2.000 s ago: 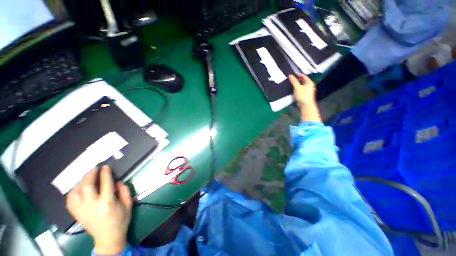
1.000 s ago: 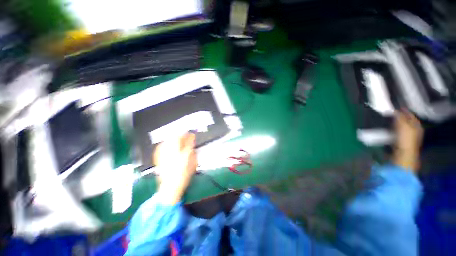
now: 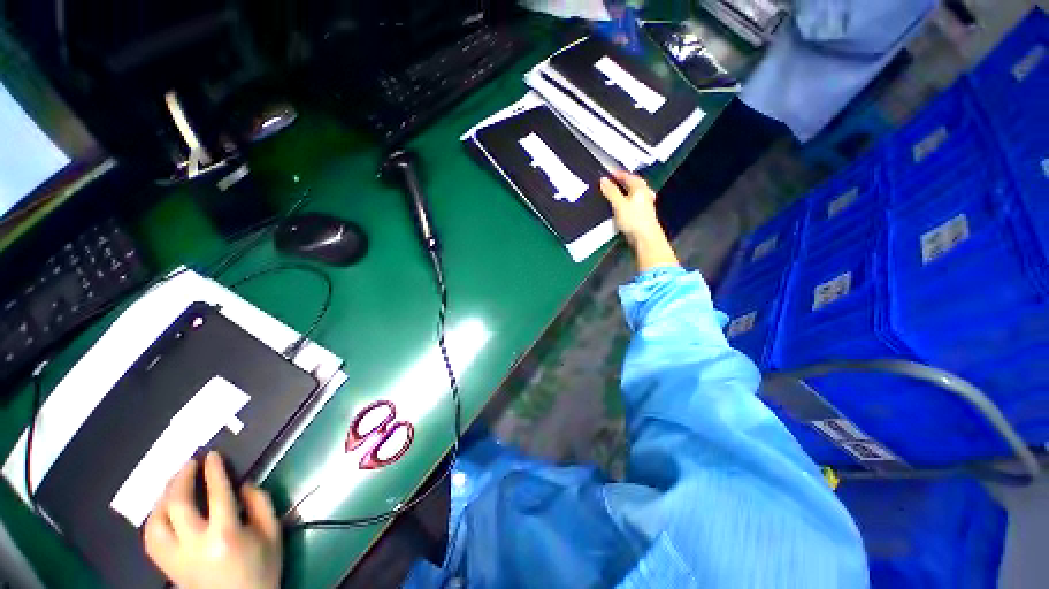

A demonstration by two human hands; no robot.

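Note:
A dark tablet (image 3: 155, 385) lies on white sheets at the lower left, with a white label strip (image 3: 182, 446) on it. My left hand (image 3: 219, 532) rests with spread fingertips at the strip's lower end. A second dark tablet (image 3: 514, 161) lies on a white sheet at the upper middle, with a white label strip (image 3: 552, 167) on it. My right hand (image 3: 638, 219) touches its right edge at the bench edge; whether the fingers grip it is hidden. Red-handled scissors (image 3: 378, 435) lie on the green bench between the hands, their blades hard to make out.
A stack of tablets on white sheets (image 3: 621, 90) lies beyond my right hand. A black scanner (image 3: 416, 201) with a cable, a mouse (image 3: 321, 238) and keyboards (image 3: 71, 276) are on the bench. Blue crates (image 3: 845, 288) and a curved metal bar (image 3: 955, 391) stand right. Another person's sleeve (image 3: 834, 58) shows.
The view swung left and then back right. My left hand stays at the strip on the near tablet and my right hand at the far tablet's edge. No object has clearly moved.

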